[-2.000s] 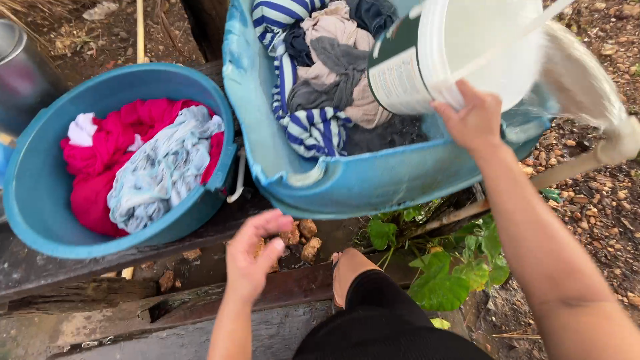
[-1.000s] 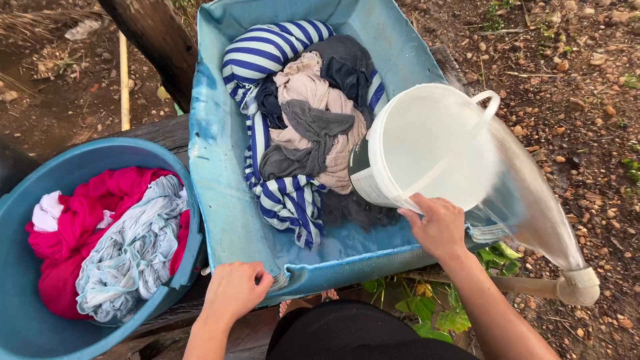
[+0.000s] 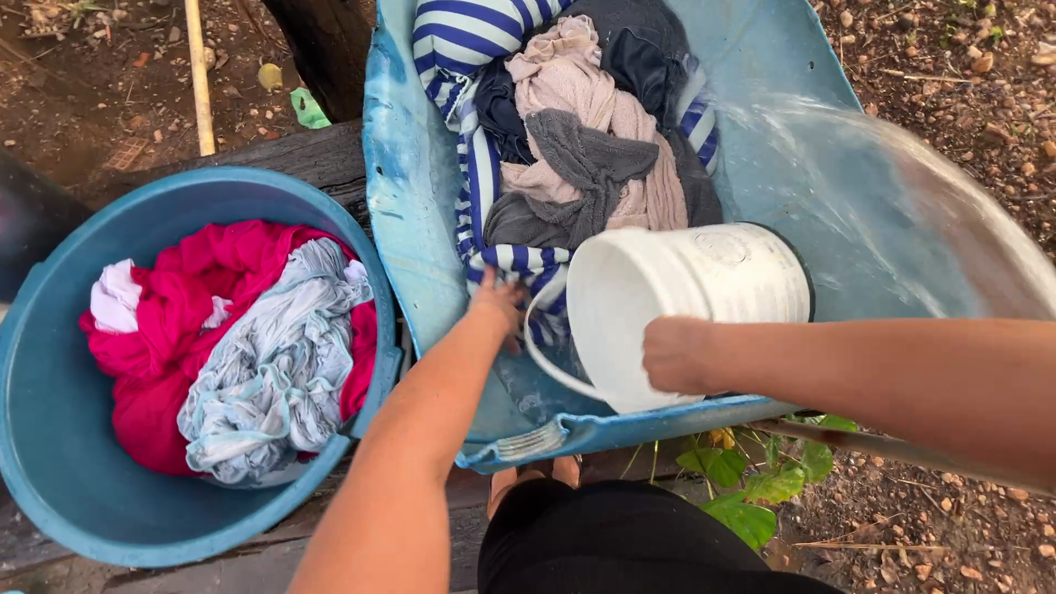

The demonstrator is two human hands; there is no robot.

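Note:
A white plastic bucket (image 3: 726,272) lies tipped on its side in a blue plastic trough (image 3: 429,272), its mouth facing left. My right hand (image 3: 678,355) grips the bucket's rim at the near side. Beside the bucket's wire-like handle, my left hand (image 3: 499,307) touches a blue-and-white striped cloth (image 3: 478,190), fingers spread and partly blurred. Pink-beige cloth (image 3: 569,91), dark grey cloth (image 3: 590,157) and navy cloth lie heaped behind the bucket. Water (image 3: 924,181) streams over the trough's right side.
A round blue tub (image 3: 49,462) at the left holds red cloth (image 3: 157,412) and pale blue cloth (image 3: 272,371). Dark wooden planks (image 3: 322,161) run beneath. A wooden post (image 3: 326,49) rises behind. Leafy plants (image 3: 742,516) and gravelly soil (image 3: 891,528) lie at the near right.
The bucket, upright or only slightly tilted before, now lies on its side with its mouth to the left. My left hand has moved from near the trough's front edge onto the striped cloth.

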